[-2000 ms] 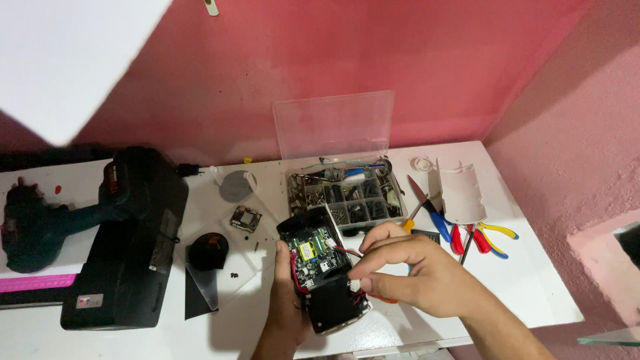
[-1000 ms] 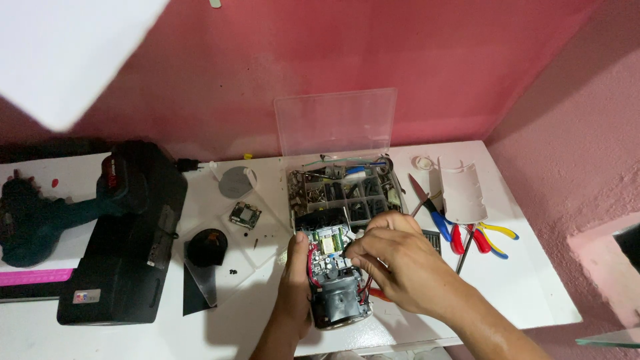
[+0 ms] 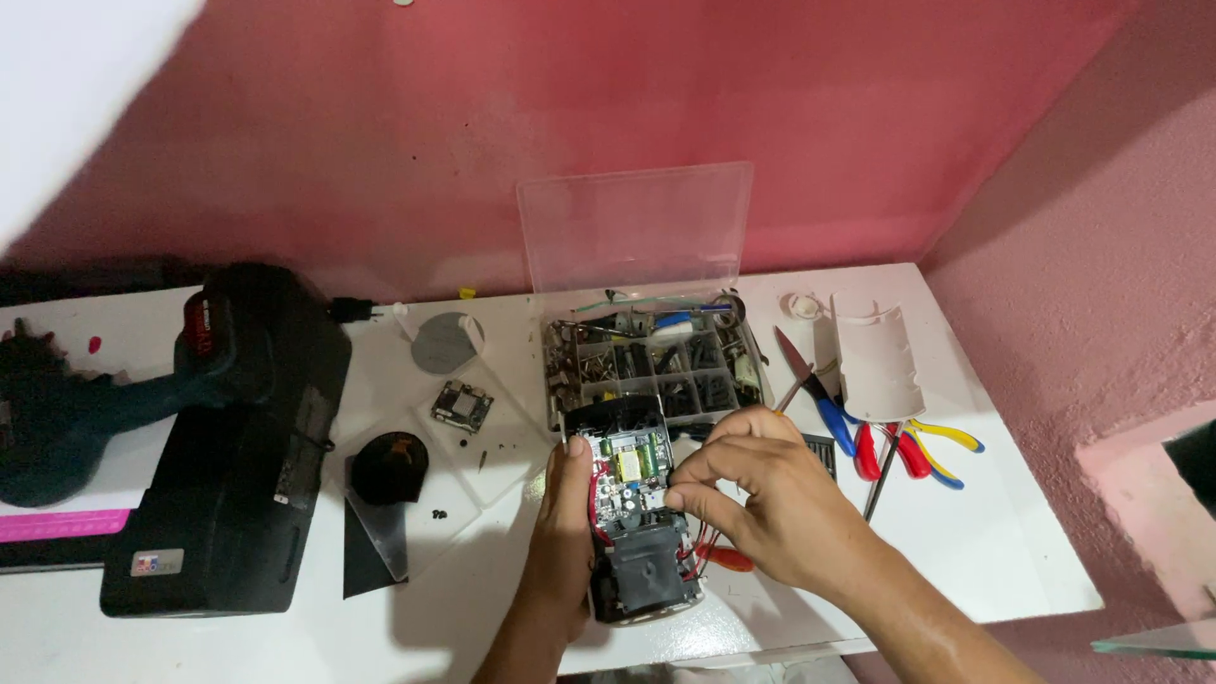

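My left hand [image 3: 562, 532] grips the left side of an opened electronic device [image 3: 646, 570], its thumb on the edge. The device is held upright over the table, with a green and white circuit board [image 3: 625, 475] exposed above a black plastic block. Red and dark wires [image 3: 701, 556] hang at its right side. My right hand [image 3: 760, 489] has thumb and forefinger pinched together at the board's right edge; whatever lies between the fingertips is hidden. Behind the device stands a clear compartment box [image 3: 655, 366] of screws and small parts, its lid raised.
On the left lie a cordless drill [image 3: 114, 408] and a black case [image 3: 237, 532]. A small circuit module [image 3: 462, 407], a black round part [image 3: 389, 467] and loose screws lie nearer. To the right are a knife [image 3: 817, 391], pliers [image 3: 917, 454], a screwdriver [image 3: 883, 480] and a white plastic cover [image 3: 876, 361].
The device was tilted differently two seconds ago, and it has been turned in my left hand. My right hand has moved from the lower part of the device to the board's right edge.
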